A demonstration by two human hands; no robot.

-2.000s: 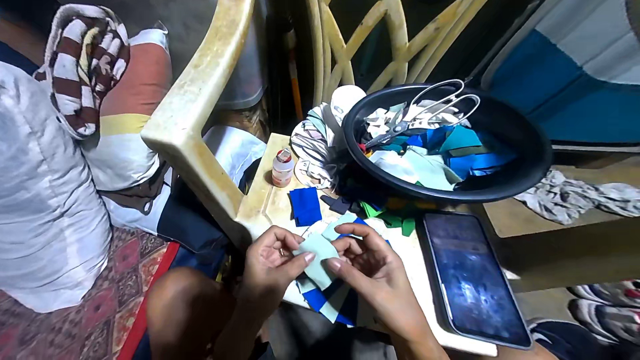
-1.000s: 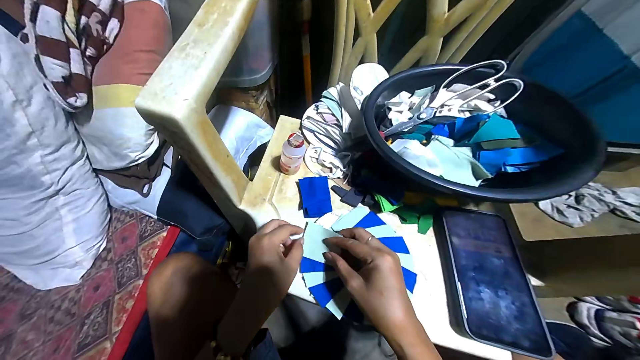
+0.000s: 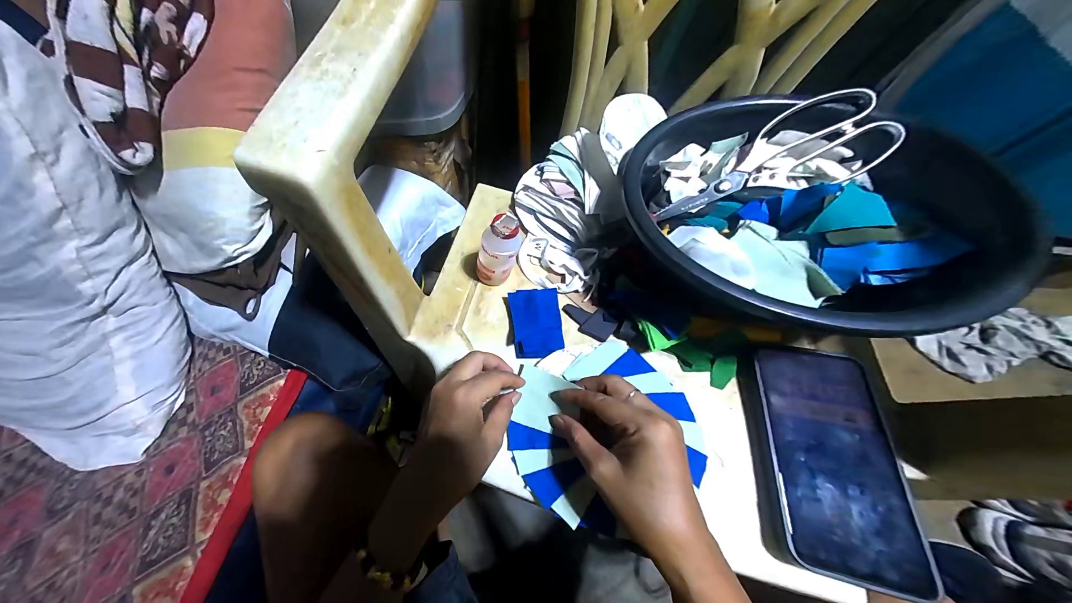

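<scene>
A ring of overlapping pale green and blue fabric pieces (image 3: 548, 483) lies on the seat of a plastic armchair (image 3: 737, 536). My left hand (image 3: 473, 414) pinches the left edge of a pale green fabric piece (image 3: 536, 395) at the ring's upper left; a small dark thin thing shows at its fingertips, too small to name. My right hand (image 3: 632, 444), with a ring on one finger, holds the right side of that same piece, over the fabric ring. Just above lies a small stack of blue fabric pieces (image 3: 536, 322).
Behind stand a small plastic bottle (image 3: 500, 249) and a bundle of striped cloth (image 3: 557, 209). A black basin (image 3: 837, 322) holds fabric scraps and metal scissors (image 3: 787, 155). A smartphone (image 3: 846, 469) lies at the right. The chair's armrest (image 3: 327, 109) rises at the left.
Two seconds ago both hands held a pale green piece raised above the chair; now they are at the fabric ring's upper left, and more of the ring shows. The view has shifted somewhat.
</scene>
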